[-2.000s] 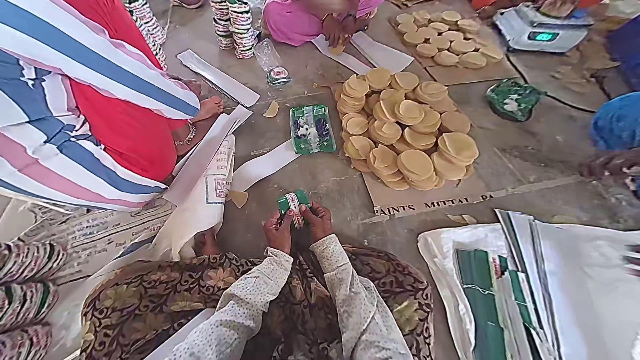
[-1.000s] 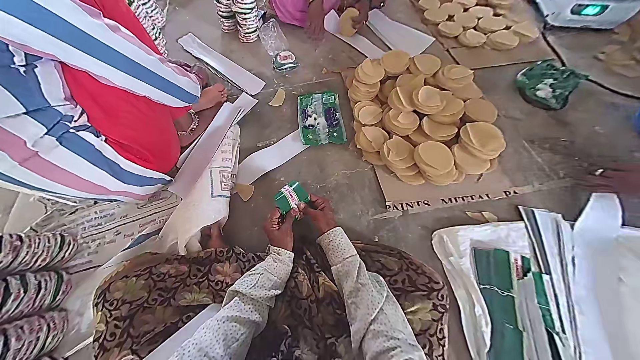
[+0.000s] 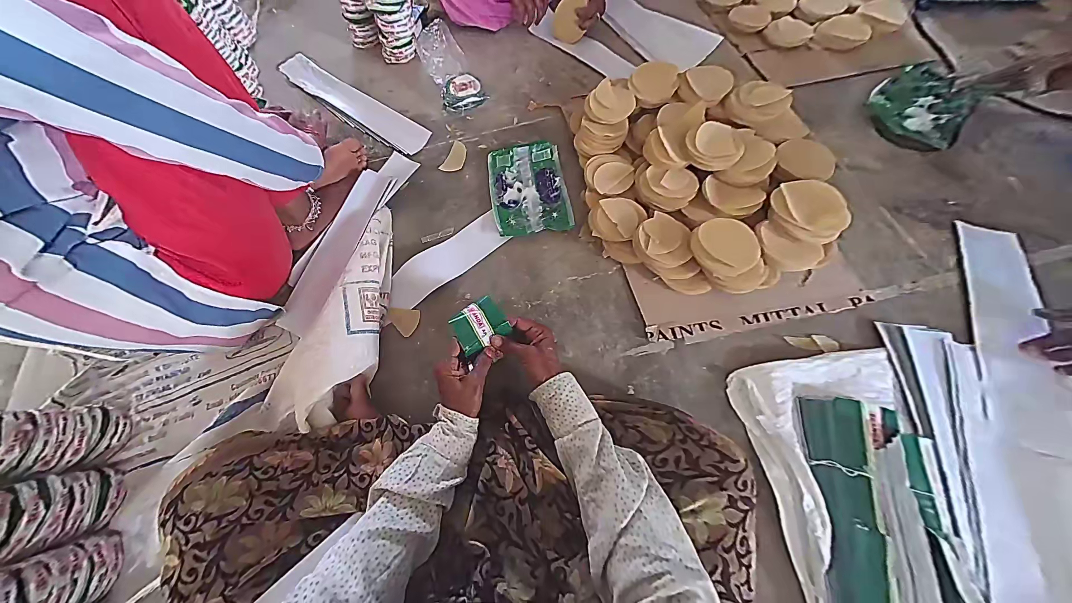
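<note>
A small green folded packet with a white printed band [image 3: 481, 325] is held up over my lap. My left hand [image 3: 462, 377] grips its lower left side, thumb on the band. My right hand [image 3: 534, 347] has its fingertips at the packet's lower right edge; whether they pinch it is hard to tell. Beyond my hands a green plastic pouch [image 3: 531, 189] lies flat on the floor, touching a white paper strip [image 3: 448, 260]. To its right, stacks of thin round tan discs [image 3: 725, 248] are heaped on a cardboard sheet [image 3: 678, 311].
A seated person in striped cloth [image 3: 159, 100] is at the left, beside bundled round packs [image 3: 59, 511]. White strips and green wrappers [image 3: 842, 486] lie on a white sack [image 3: 758, 394] at the right. Another person's hand [image 3: 589, 10] is at the top, and a hand [image 3: 1057, 339] shows at the right edge.
The packet has turned a little between my hands, which stay over my lap. Another person's hand has come in at the right edge near the white strips.
</note>
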